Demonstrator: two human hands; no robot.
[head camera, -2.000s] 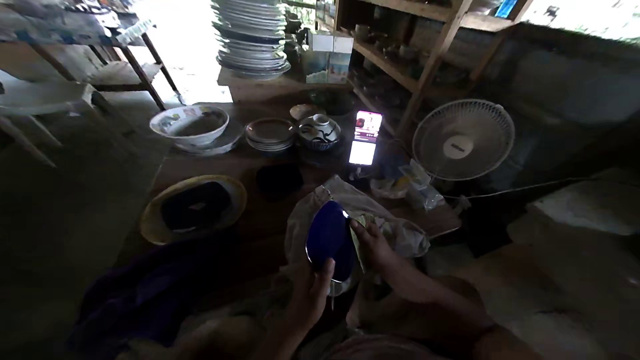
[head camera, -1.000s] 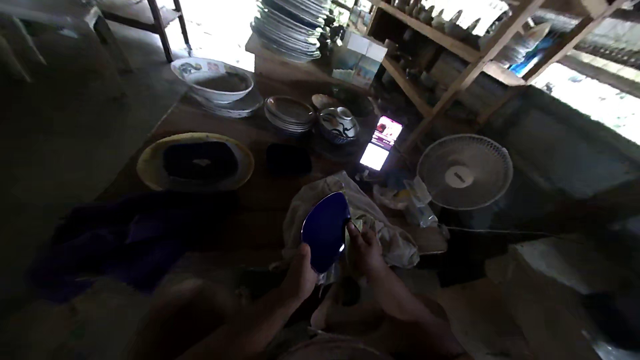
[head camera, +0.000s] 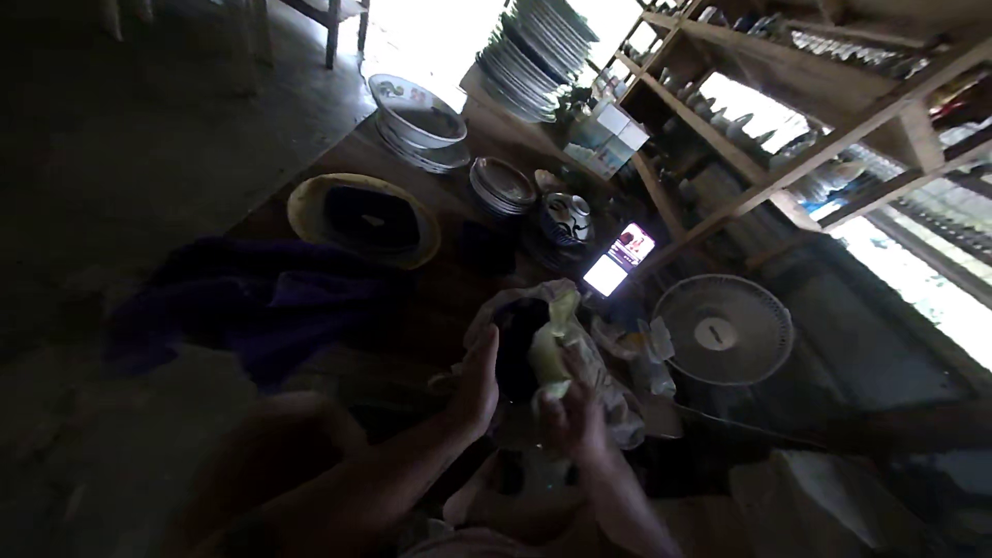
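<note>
A dark blue dish (head camera: 515, 349) is held between my hands above a pale plastic bag (head camera: 608, 387). My left hand (head camera: 477, 384) grips the dish's left edge, palm along it. In my right hand (head camera: 572, 407) is a pale yellow-green cloth (head camera: 552, 356), pressed at the dish's right side; the fingers are partly hidden in shadow. Beyond the bag a lit phone (head camera: 620, 260) stands upright. To the left lies a purple cloth (head camera: 287, 291), near a yellow-rimmed oval dish (head camera: 298, 209) with a dark dish (head camera: 372, 217) inside it.
On the wooden table are a floral bowl (head camera: 422, 116) on plates, stacked small plates (head camera: 504, 186) and a patterned bowl (head camera: 568, 219). A tall plate stack (head camera: 535, 58) and a box (head camera: 608, 139) stand behind. A fan (head camera: 721, 329) and wooden shelves (head camera: 775, 182) are at right.
The dish has turned in my hands, its blue face now darker and less in view. The pale cloth in my right hand shows more plainly. The view has tilted.
</note>
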